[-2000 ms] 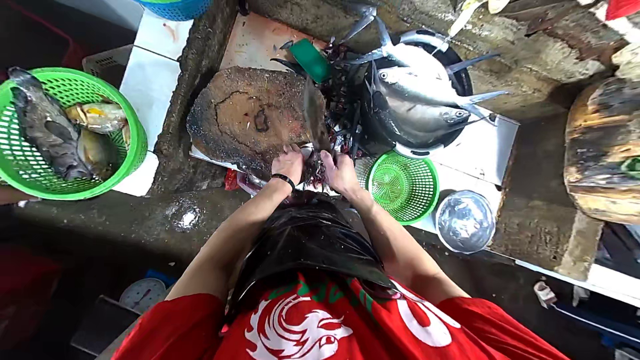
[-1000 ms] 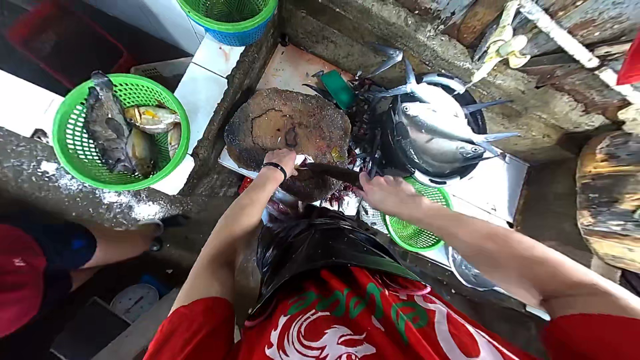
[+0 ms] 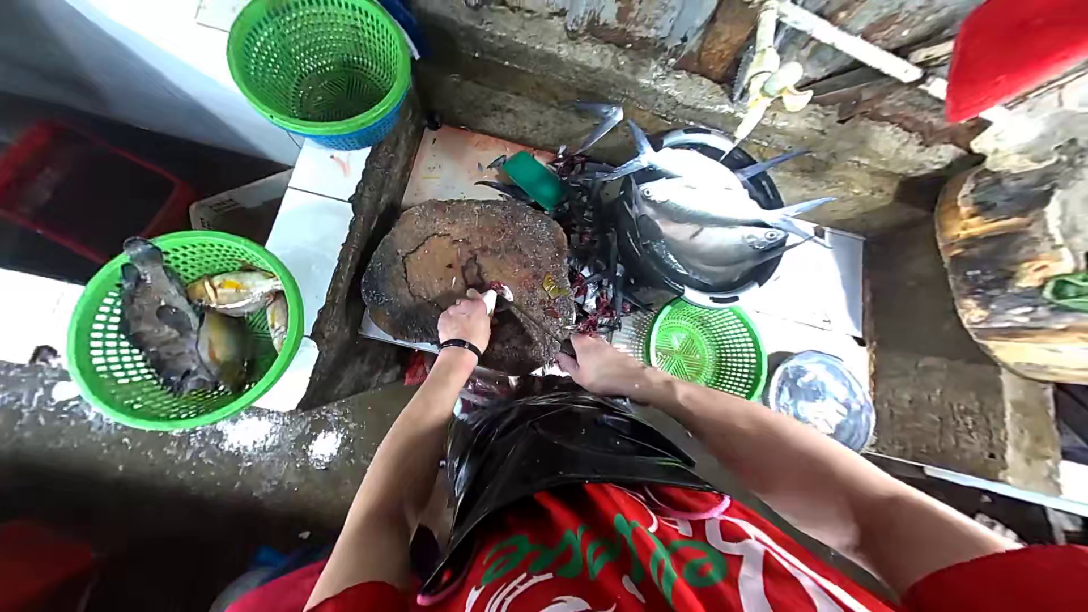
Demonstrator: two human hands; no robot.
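My left hand (image 3: 465, 326), with a dark wristband, grips a small whitish piece (image 3: 489, 301), probably of fish, at the front of a round wooden chopping block (image 3: 467, 246). Closed on the handle of a knife (image 3: 537, 321), my right hand (image 3: 599, 365) is at the block's right front edge. The blade points left, toward my left fingers, with a bit of red flesh near its tip. Fish scraps (image 3: 599, 255) and a green plastic piece (image 3: 534, 180) lie beside the block. Silver fish (image 3: 710, 217) fill a black basin (image 3: 769, 197) behind my right hand.
At left stands a green basket (image 3: 110, 399) holding several fish. Stacked baskets (image 3: 319, 64) are at the upper left. A small green basket (image 3: 707, 347) and a clear-covered round container (image 3: 822, 399) sit right of my hand. Pipe with a tap (image 3: 778, 83) crosses the upper right; another wood block (image 3: 1011, 263) stands far right.
One second ago the knife's broad dark blade showed over the block's front edge; now it shows as a thin line. The person seen at the left edge then is out of view.
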